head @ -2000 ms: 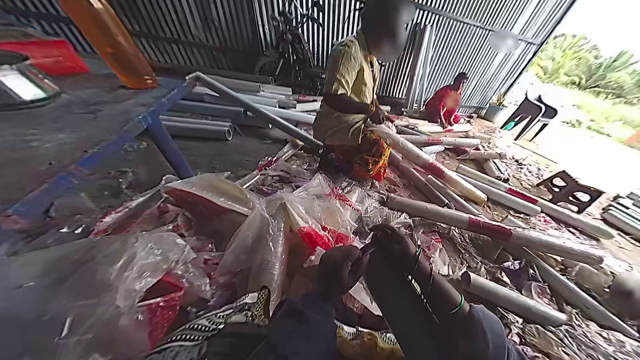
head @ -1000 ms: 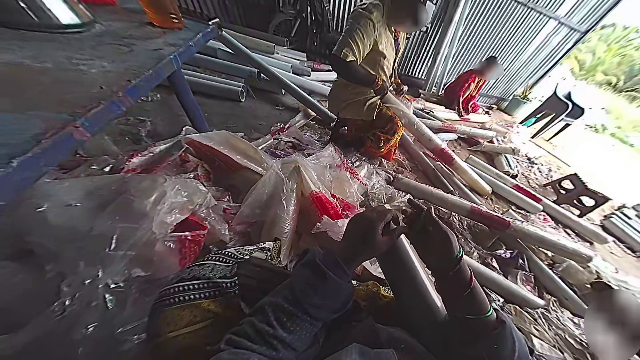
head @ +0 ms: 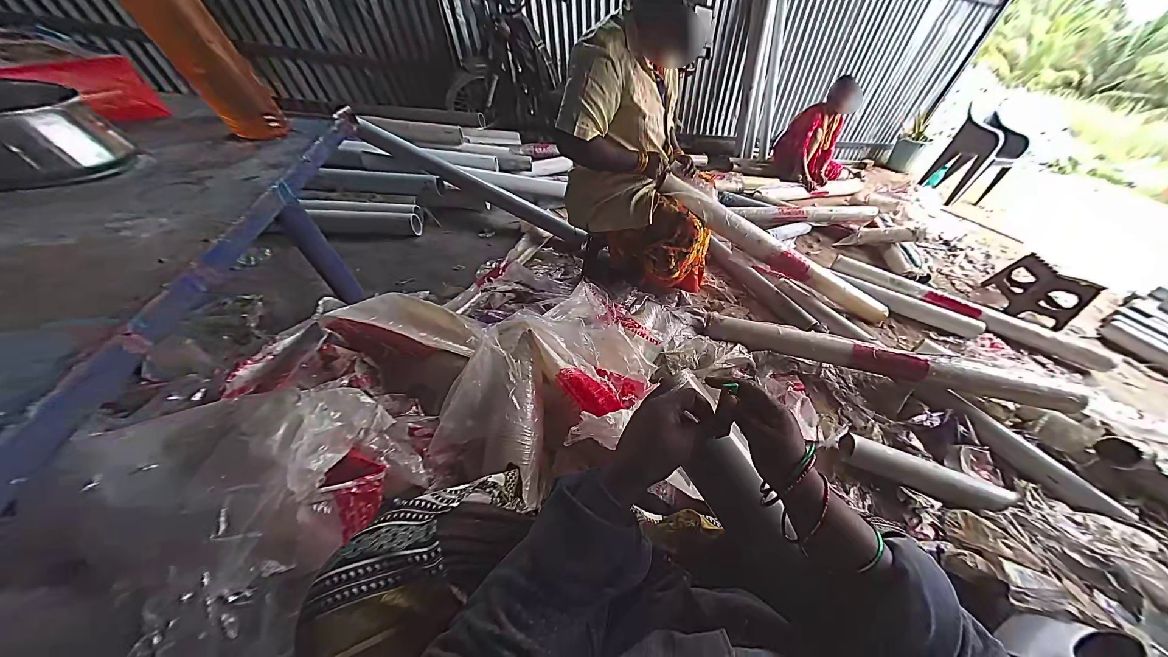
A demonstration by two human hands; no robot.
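A grey plastic pipe [head: 735, 479] slants up from my lap, its far end among crumpled clear plastic film. My left hand [head: 659, 436] is at the pipe's left side near that end, fingers bent. Wearing bangles, my right hand [head: 768, 429] meets it from the right over the pipe. Something small and green shows at the right fingertips. Whether either hand pinches film or the pipe, I cannot tell. Clear plastic bags [head: 538, 383] with red print lie heaped just left of my hands. A pale pipe with a red band [head: 821, 347] lies beyond them.
A person in a yellowish shirt [head: 607, 119] handles a long pipe ahead; another in red [head: 808, 137] sits farther back. A blue metal frame [head: 182, 292] runs along the left. Loose pipes [head: 931, 470] and film litter the right. A dark plastic stool [head: 1043, 290] lies at the right.
Both hands have stayed close together at the pipe's upper end, with small shifts of the fingers. The view has tilted and shifted between frames. The person ahead still handles the long pipe.
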